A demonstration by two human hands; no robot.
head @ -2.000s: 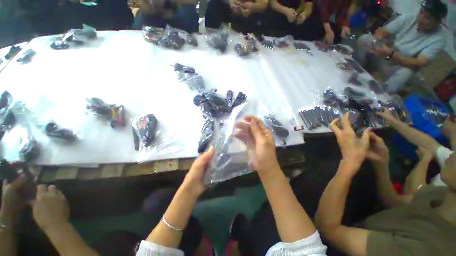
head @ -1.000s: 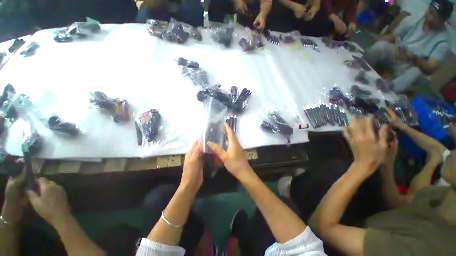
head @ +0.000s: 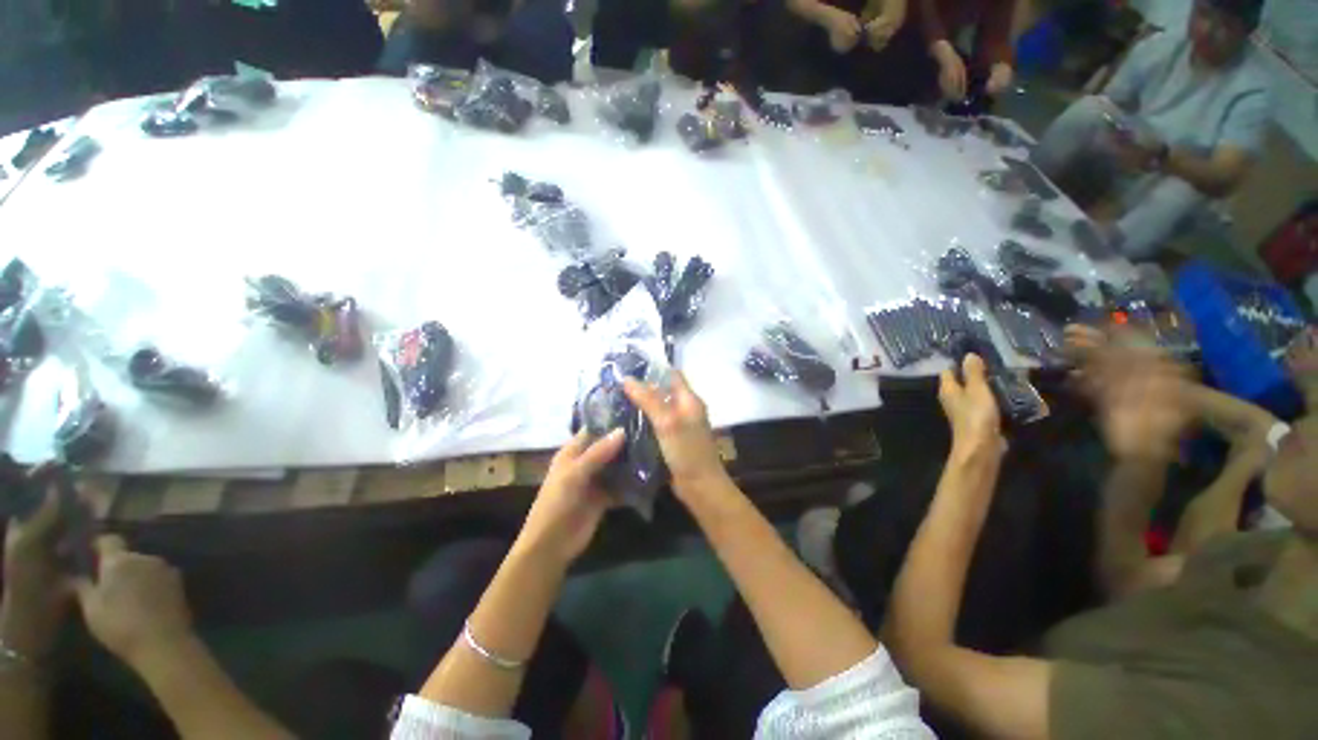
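A clear plastic bag (head: 622,369) with dark contents is held upright over the table's near edge, its top end over the sheeting. My left hand (head: 578,489) grips its lower left side. My right hand (head: 677,434) is on its right side, with fingers pressed on the film. Loose black parts (head: 679,289) lie just behind the bag, partly hidden by it. What the dark contents are cannot be told through the shiny film.
White sheeting (head: 419,217) covers the table above a rough wooden edge (head: 484,474). Filled bags lie left (head: 427,369) and right (head: 791,362). Black sticks (head: 918,333) lie further right. Neighbours' hands work at left (head: 138,593) and right (head: 971,412).
The bag between my hands now shows dark contents and stands more upright. My right hand has come in from the right to the bag. The right neighbour's hands have moved apart.
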